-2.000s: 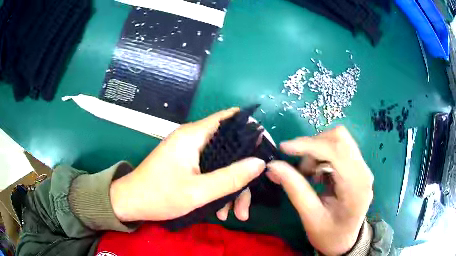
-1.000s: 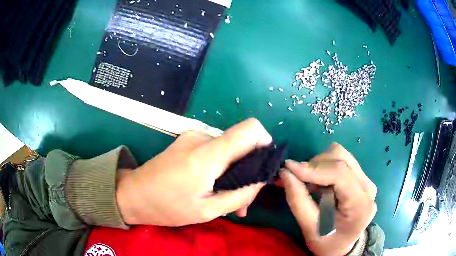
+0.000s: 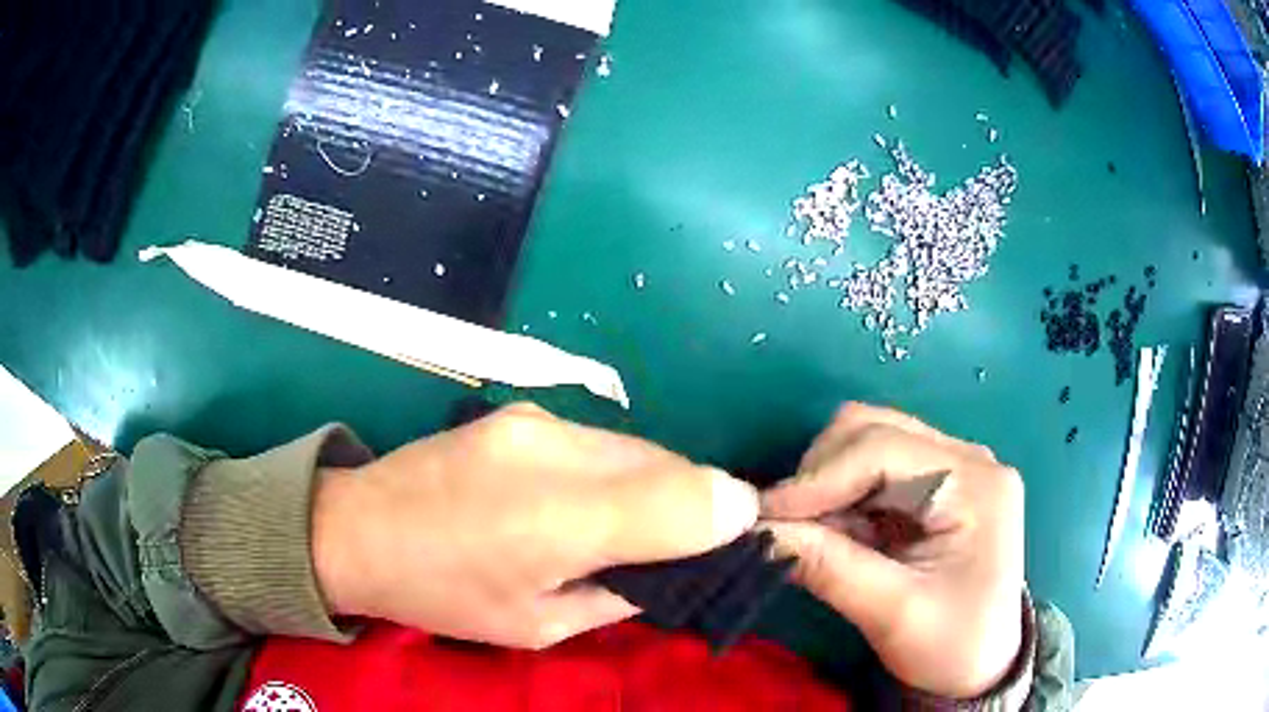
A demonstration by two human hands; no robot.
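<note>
My left hand [image 3: 522, 522] is closed on a dark ribbed black strip [image 3: 703, 591], with the strip's layered end sticking out below its fingers. My right hand [image 3: 905, 543] has its thumb and forefinger pinched together at the edge of the strip, touching the left fingertips. A grey metal piece, seemingly part of the tweezers [image 3: 912, 495], shows in the right palm. What the right fingertips pinch is hidden. Loose silver-white pieces [image 3: 935, 239] lie in a pile at the right of the green bench top. A small cluster of black pieces [image 3: 1074, 323] lies beyond them.
A shiny black board [image 3: 418, 209] with a small grid of pale pieces and white tape [image 3: 348, 317] lies at upper left. Stacked black strips [image 3: 84, 118] are at far left, more at the upper right. A thin white strip [image 3: 1130, 466], black bars [image 3: 1208, 417] and a blue bag [image 3: 1208, 70] line the right.
My left hand has turned over, palm down, and the strip end now points downward instead of up and right. My right hand stays pinched at the strip; the metal piece in its palm has tilted.
</note>
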